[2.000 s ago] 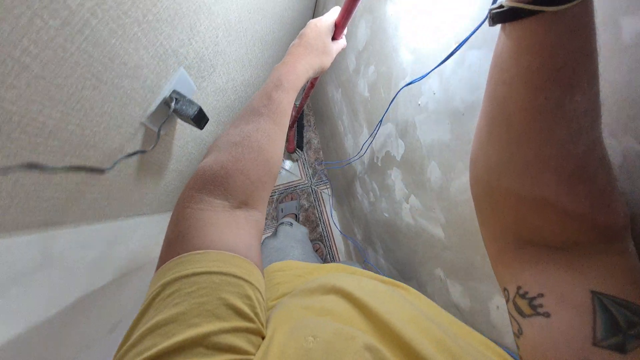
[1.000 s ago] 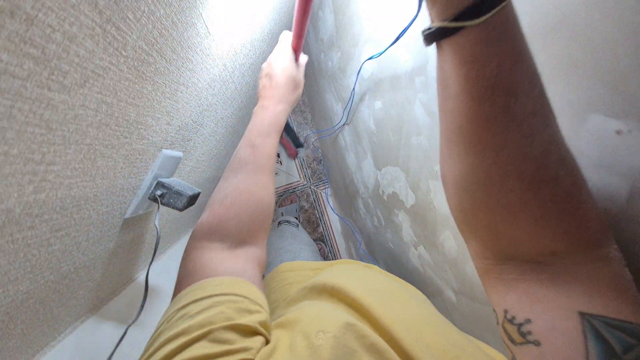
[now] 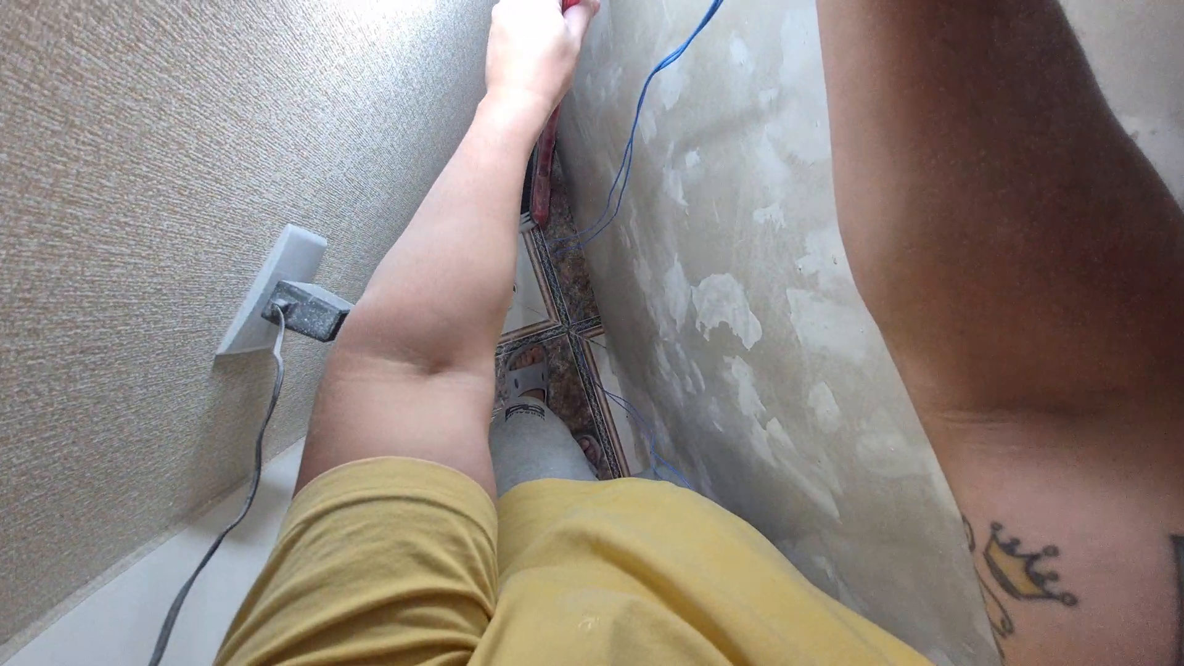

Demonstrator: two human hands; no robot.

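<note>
At the top middle my left hand (image 3: 536, 46) is closed around a red pole or handle, of which a lower red part (image 3: 544, 180) shows below the wrist, reaching down toward the tiled floor. What the pole belongs to is cut off above. My right forearm (image 3: 971, 166) reaches up along the right side, and the hand on it is beyond the top edge. A pair of thin blue wires (image 3: 638, 120) hangs in front of the patched plaster wall (image 3: 740, 231), between my two arms.
On the left, a textured wall (image 3: 139, 139) bears a white outlet plate (image 3: 273, 287) with a dusty grey plug (image 3: 314, 310) and a dark cord (image 3: 254, 481) running down. The gap between the walls is narrow, with patterned floor tiles (image 3: 564, 328) and my sandalled foot (image 3: 525, 370) below.
My left hand, still on the red pole, now sits at the top edge. The wristband on my right arm, seen before, is now out of view. The view has shifted.
</note>
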